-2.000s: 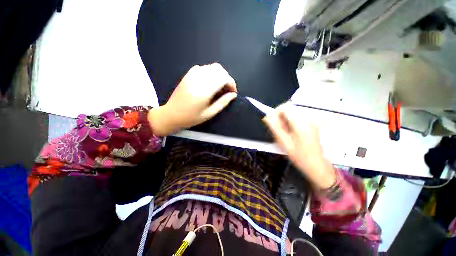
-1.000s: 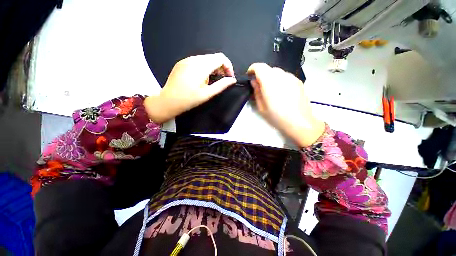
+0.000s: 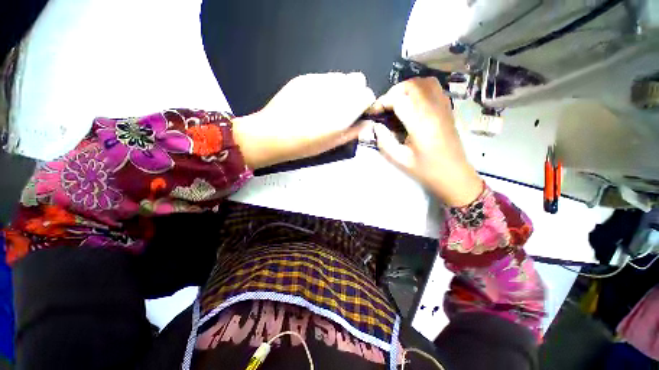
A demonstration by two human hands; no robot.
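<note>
A large black cut panel (image 3: 289,43) lies on the white table, running up to the top edge of the view. My left hand (image 3: 318,112) and my right hand (image 3: 419,130) meet over its near part and pinch a folded black edge between their fingertips. A dark flap of the panel shows below my left hand. The fingers hide most of the fold, so I cannot tell whether a separate strip is there.
The sewing machine's needle area (image 3: 488,87) is to the right of my hands. Orange-red snips (image 3: 552,181) lie on the table (image 3: 332,189) further right. Black scrap cloth (image 3: 610,235) is at the table's right end. A yellow-tipped cord (image 3: 258,355) hangs at my chest.
My right hand came in from the right to the cloth edge. My left hand then moved right, and both now meet fingertip to fingertip. The near flap has been folded back.
</note>
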